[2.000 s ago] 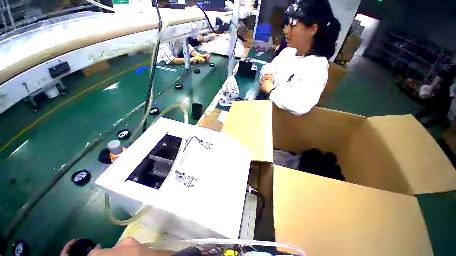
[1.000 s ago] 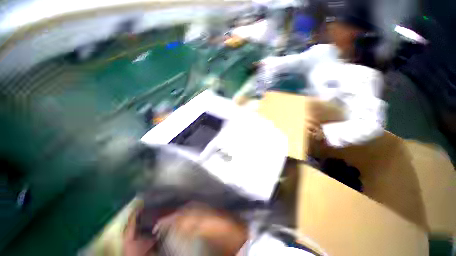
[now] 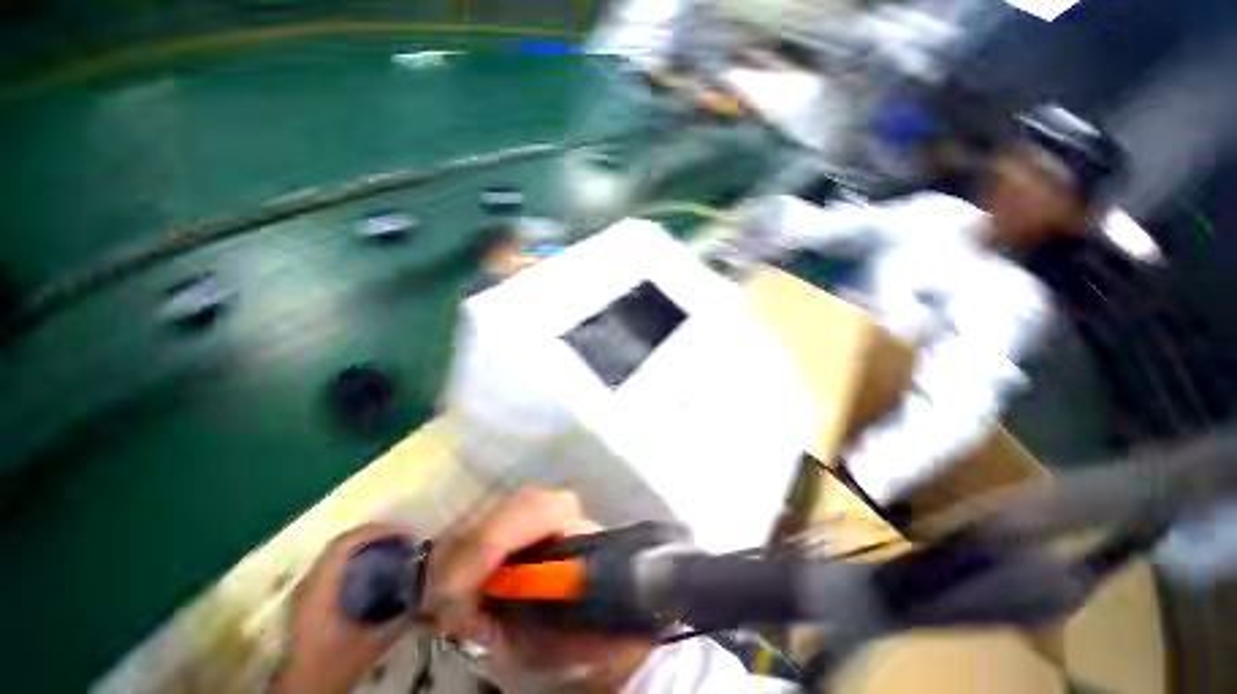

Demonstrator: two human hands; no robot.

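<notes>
The picture is blurred. My left hand is at the bottom, closed around a black cylindrical housing. My right hand is just to the right of it, wrapped around the black and orange power screwdriver. The screwdriver lies roughly level, its nose toward the housing and its thick dark rear sleeve running off to the right. The nose is close to the housing; blur hides whether they touch.
The white box with a dark window stands beyond my hands. A dark round part and several discs lie on the green belt. A person in white reaches over the open carton at right.
The view has swung, moving the white box. My hands have come further into view, and the orange-gripped screwdriver now shows in my right hand. The person's arms have moved over the carton.
</notes>
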